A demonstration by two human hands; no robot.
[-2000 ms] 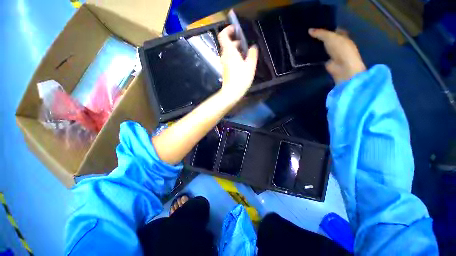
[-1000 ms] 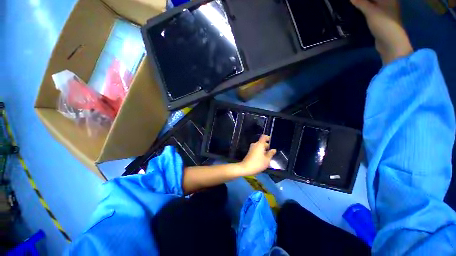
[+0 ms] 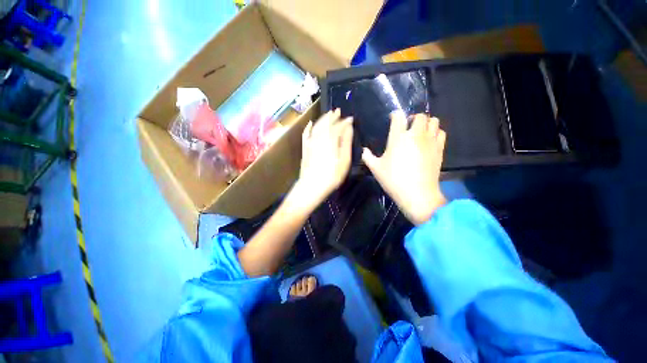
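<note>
The larger black tray (image 3: 468,113) lies ahead of me with a glossy black phone (image 3: 365,99) in its left slot, an empty slot beside it and another dark phone (image 3: 526,106) further right. My left hand (image 3: 325,152) is at the tray's lower left corner, fingers slightly bent. My right hand (image 3: 413,159) is over the lower edge of the left phone, fingers spread. I cannot tell whether either hand grips anything. A darker foam tray with phones (image 3: 362,220) lies below, partly hidden by my right arm and in shadow.
An open cardboard carton (image 3: 170,159) stands left of the trays, holding a red plastic bag (image 3: 238,145) and a pale blue flat pack (image 3: 262,85). A blue stool (image 3: 32,305) and a green metal frame (image 3: 50,127) are at far left. My foot (image 3: 303,286) shows below.
My left hand has left the lower tray and moved up to the larger tray. My right hand has moved from the tray's right end to its left phone. The view has shifted left.
</note>
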